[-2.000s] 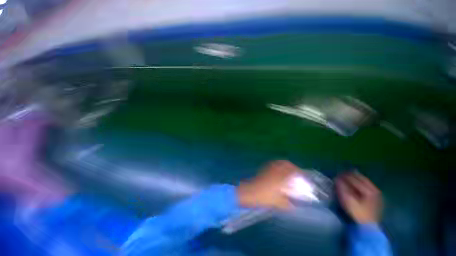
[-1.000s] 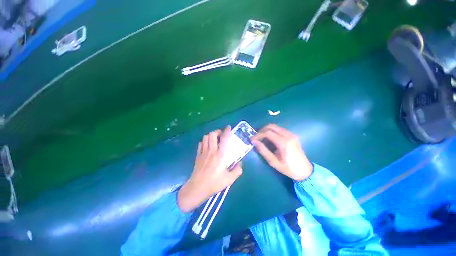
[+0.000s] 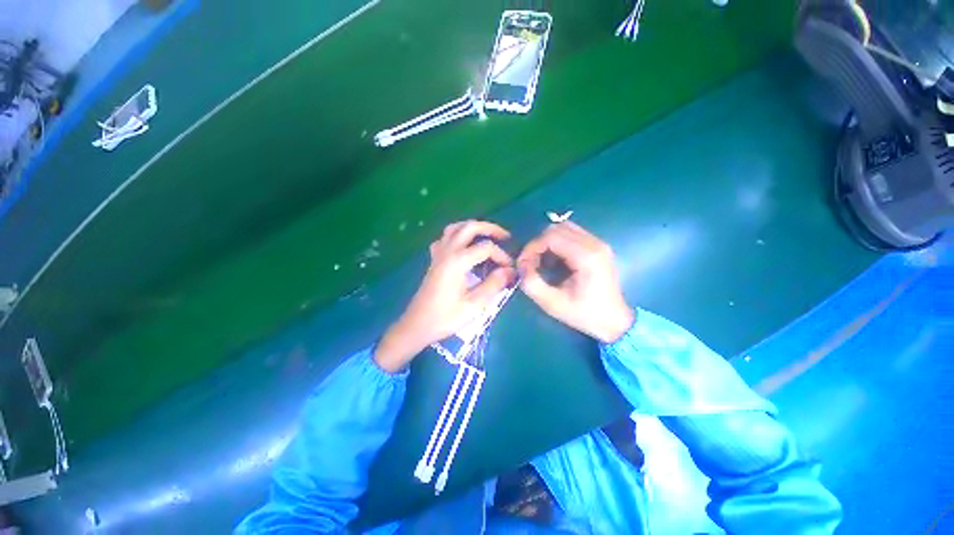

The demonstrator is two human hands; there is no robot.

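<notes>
A white-edged power bank housing [image 3: 468, 340] lies on the dark green bench, partly hidden under my left hand. Its thin white cables [image 3: 452, 426] trail towards the bench's front edge. My left hand [image 3: 456, 282] is bare and bent over the upper part of the housing, thumb and fingertips pinched. My right hand [image 3: 582, 280] is bare, with thumb and index finger pinched and touching or nearly touching the left fingertips. Anything between the fingertips is too small to make out.
Another housing with cables [image 3: 517, 63] lies on the green belt ahead; others lie at far left [image 3: 38, 372] and upper left [image 3: 130, 117]. A small cream scrap [image 3: 561, 216] lies beyond my right hand. A grey-black device [image 3: 898, 178] stands at the right edge.
My left hand has gone from gripping the housing's side to pinching at its upper end, its fingertips meeting my right hand's. More of the housing's cable end shows. The view has shifted slightly.
</notes>
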